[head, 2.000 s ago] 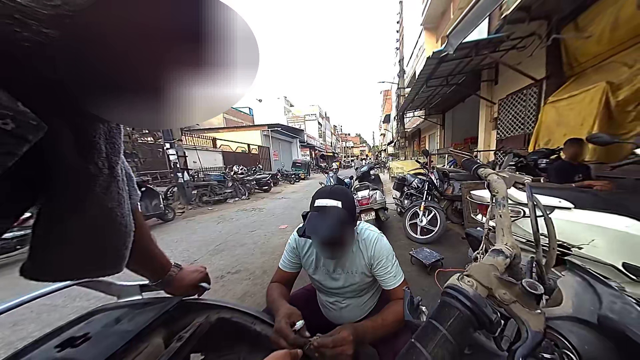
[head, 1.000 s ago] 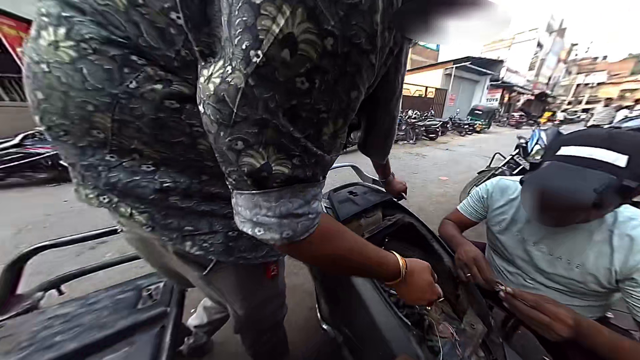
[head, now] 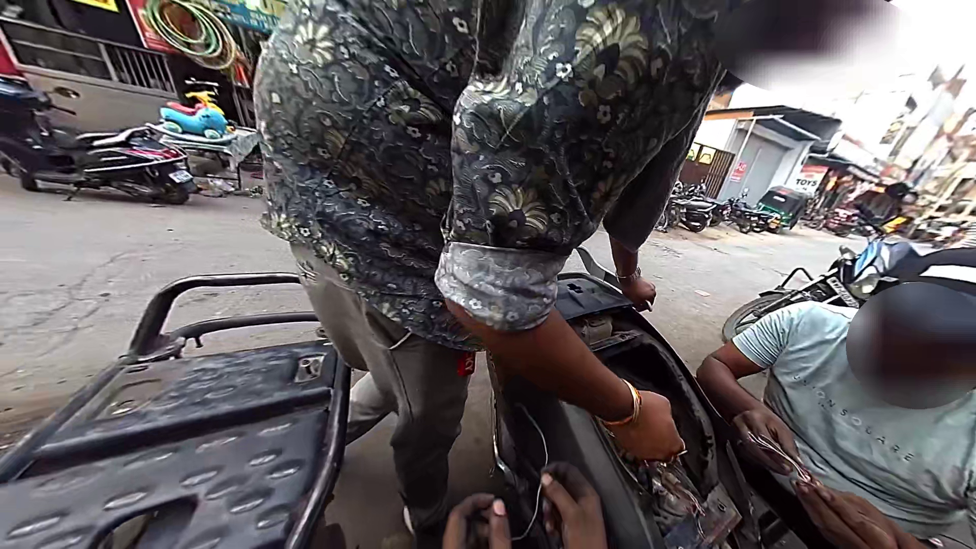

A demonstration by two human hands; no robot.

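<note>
At the bottom middle of the head view, my right hand (head: 573, 509) pinches a thin pale wire (head: 543, 442) between thumb and fingers. My left hand (head: 479, 522) is beside it, its fingers bent, close to the wire's lower end; whether it grips the wire is unclear. Both hands are next to the dark side panel (head: 587, 465) of a two-wheeler whose seat area is uncovered. A standing person's hand (head: 648, 431) reaches into the open body, above exposed wiring (head: 682, 499). On the right, a seated person's hands (head: 801, 473) hold thin pale wires (head: 778, 454).
A black metal rack (head: 191, 427) fills the lower left. The standing person in a patterned shirt (head: 366, 152) blocks the middle. Beyond are a parked scooter (head: 107, 164), a toy ride-on (head: 194, 120) on a stand and, at right, a motorcycle (head: 831, 286).
My hands and the pale wire have come into view at the bottom. The view has swung left and down since the oldest frame. The standing person's hand remains at the open body.
</note>
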